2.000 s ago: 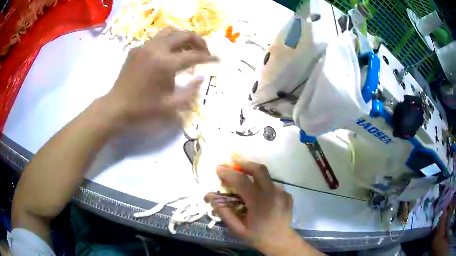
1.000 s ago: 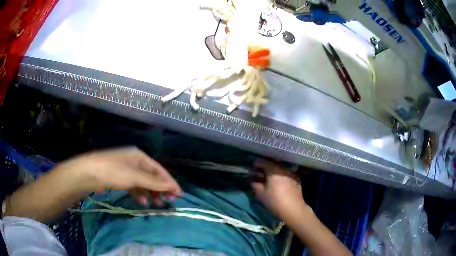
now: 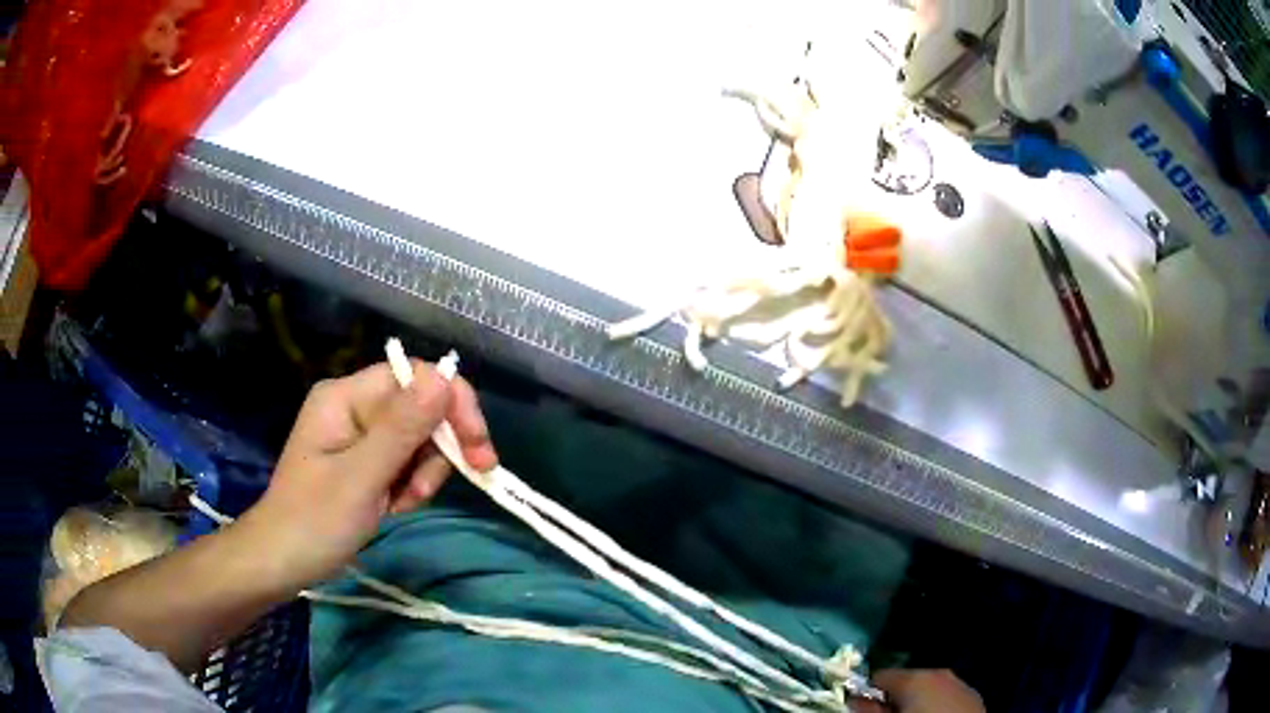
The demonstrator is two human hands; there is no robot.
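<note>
My left hand pinches two ends of a cream cord between thumb and fingers, above the green-covered lap. The cord runs doubled down to the right, to a small knotted bunch beside my right hand. My right hand is cut off by the bottom edge, and its fingertips and grip are mostly hidden. More cord strands lie across the lap. A cream fringed piece with an orange patch lies on the table by the ruler strip. Dark red snips lie to its right, blades pointing up.
The grey ruler strip edges the white table. The sewing machine stands at the upper right. A red plastic bag hangs over the table's left end. A blue crate is at the lower left beside the lap.
The view has shifted down from the machine to the lap. My right hand has left the fringed piece, which lies on the table. My left hand has risen with the cord ends, stretching the cord.
</note>
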